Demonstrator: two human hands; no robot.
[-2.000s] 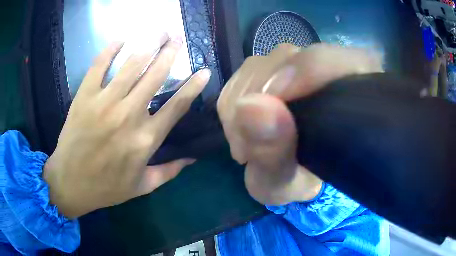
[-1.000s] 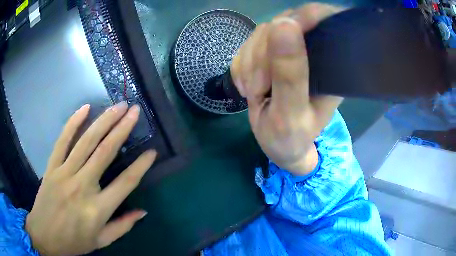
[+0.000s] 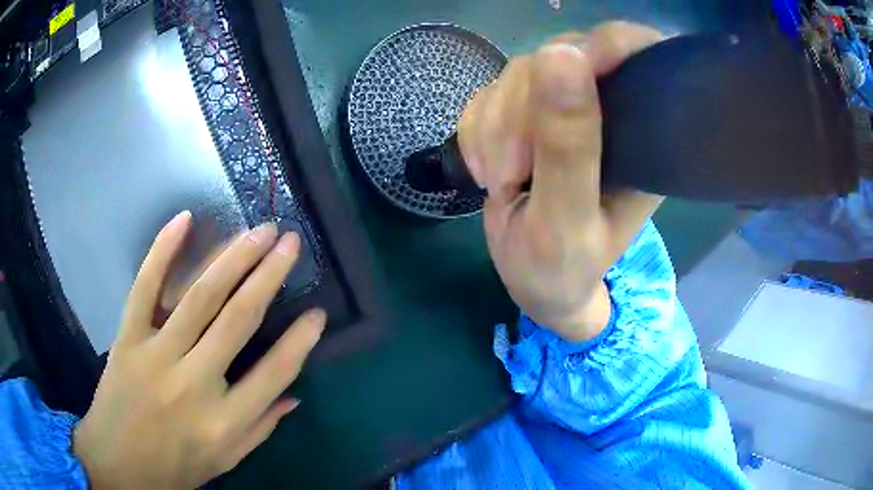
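Observation:
My right hand [image 3: 550,182] is closed around a thick black electric screwdriver [image 3: 718,120]. Its dark nose points down and left onto the round grey screw dish [image 3: 412,96], over the lower part of the dish's grid of small cells. Whether a screw sits on the tip cannot be told. My left hand [image 3: 201,354] lies flat with fingers apart on the lower part of the device housing, across the silver plate [image 3: 105,163] and the honeycomb strip [image 3: 235,124]. The housing sits in a matte black tray [image 3: 311,172] at the left.
The dark green bench surface [image 3: 421,364] runs under the tray and dish. A white box [image 3: 794,335] stands at the lower right. Part of a blue sleeve or cloth shows beyond the screwdriver at the right. Coloured items and wires are at the upper right edge.
The view has turned right. The right hand and screwdriver have moved from beside the tray to the dish, and the nose has stayed there over the last second. The left hand remains on the housing.

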